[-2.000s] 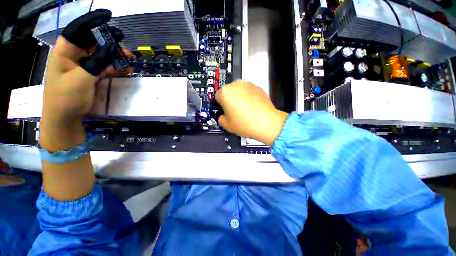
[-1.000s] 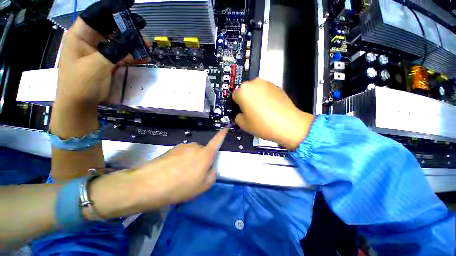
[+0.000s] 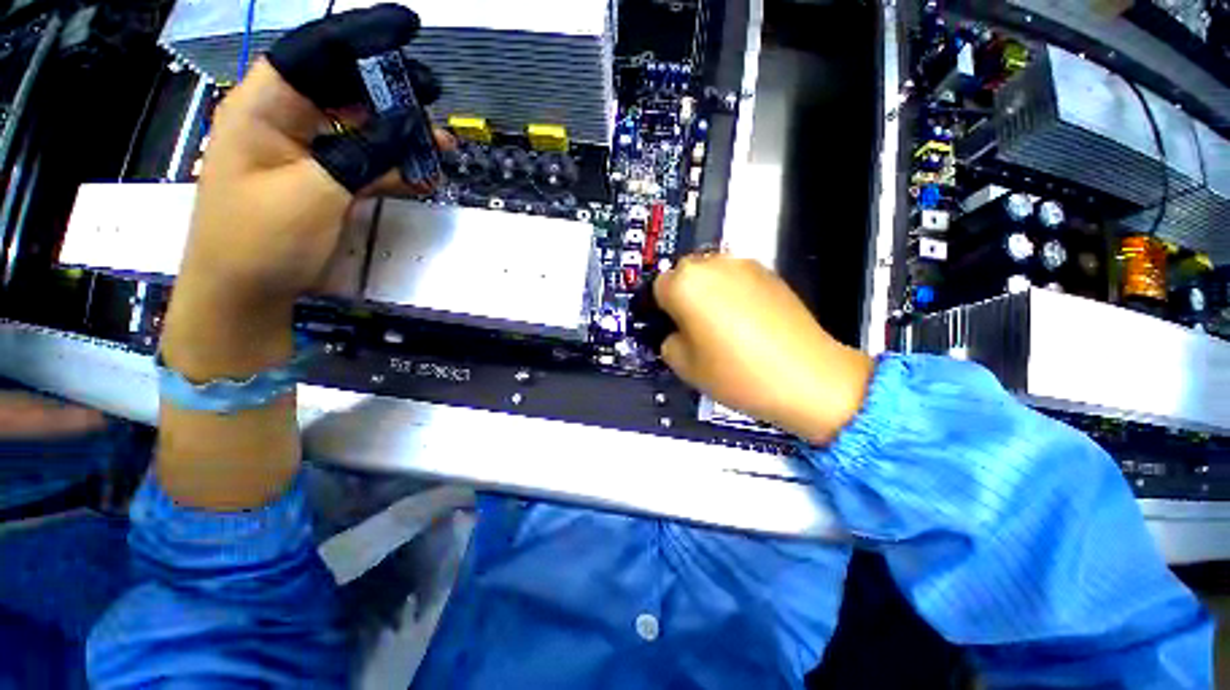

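My left hand point(image 3: 256, 216) is raised over the left part of the board. It grips a black component with pale print point(image 3: 387, 84) between fingers that look black at their ends. My right hand point(image 3: 755, 337) is at the right end of the black circuit board point(image 3: 459, 371), beside a red part point(image 3: 656, 232) and small white parts. Its thumb and finger point down at the board. Their tips look dark, and I cannot tell whether they hold a part. A silver heatsink point(image 3: 472, 263) lies under my left wrist side, with a finned heatsink point(image 3: 526, 68) behind.
The carrier's metal front rail point(image 3: 567, 472) runs before me. A shiny metal plate point(image 3: 762, 175) lies right of the board. Another board at right bears a heatsink point(image 3: 1133, 357) and a copper-wound block point(image 3: 1144, 267). A blurred hand or arm of another person point(image 3: 51, 415) shows at left.
The view has shifted, so the board sits further right. Another person's hand, which pointed near my right fingertips one second ago, has withdrawn left. My two hands keep nearly the same places on the board.
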